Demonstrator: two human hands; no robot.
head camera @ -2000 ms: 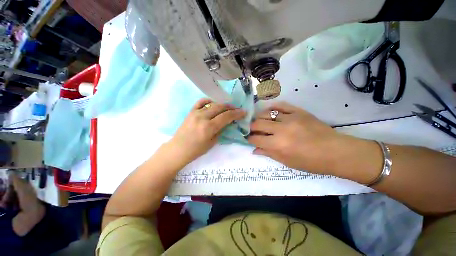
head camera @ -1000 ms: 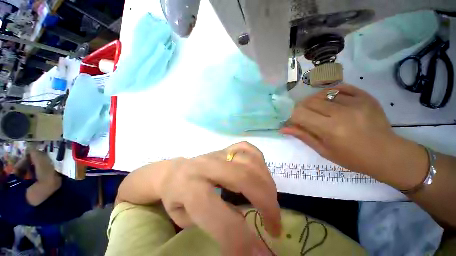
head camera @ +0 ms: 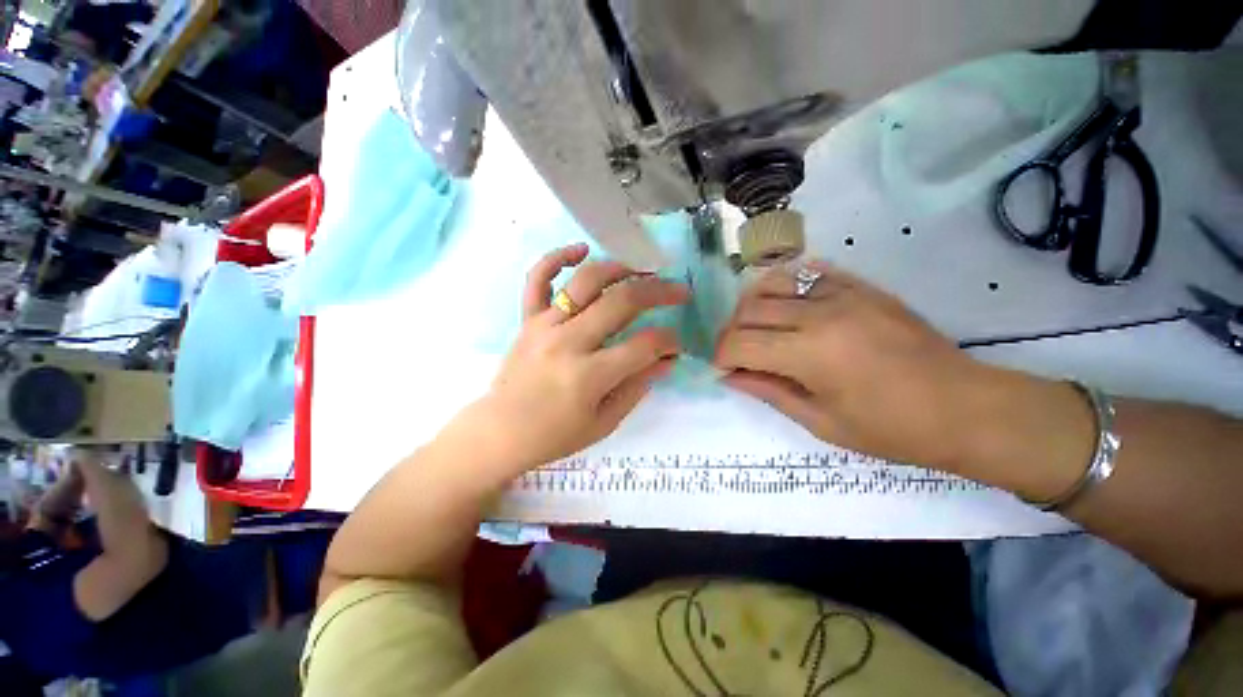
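Note:
A sheer aqua fabric piece [head camera: 698, 370] lies under the sewing machine head [head camera: 573, 123], by the needle area. My left hand [head camera: 584, 341] rests on its left side, fingers bent, fingertips pressing it. My right hand [head camera: 832, 347] holds its right edge, fingertips close to the left ones. The presser foot [head camera: 705, 225] is just beyond my fingertips, small and blurred. The ribbed beige tension knob [head camera: 772, 237] sits above my right fingers. Part of the fabric is hidden under my hands.
Black-handled shears [head camera: 1091, 191] and dark snips [head camera: 1213, 316] lie at right. A pale green piece [head camera: 907, 150] lies behind. An aqua heap [head camera: 382, 225] and a red basket [head camera: 307, 409] are at left. A measuring tape [head camera: 818, 474] runs along the front edge. Another person's arm [head camera: 120, 545] shows far left.
My left hand was off the fabric, near the front edge, a second ago; it is now back on the fabric. My right hand stays at the fabric's right edge. The camera view has shifted.

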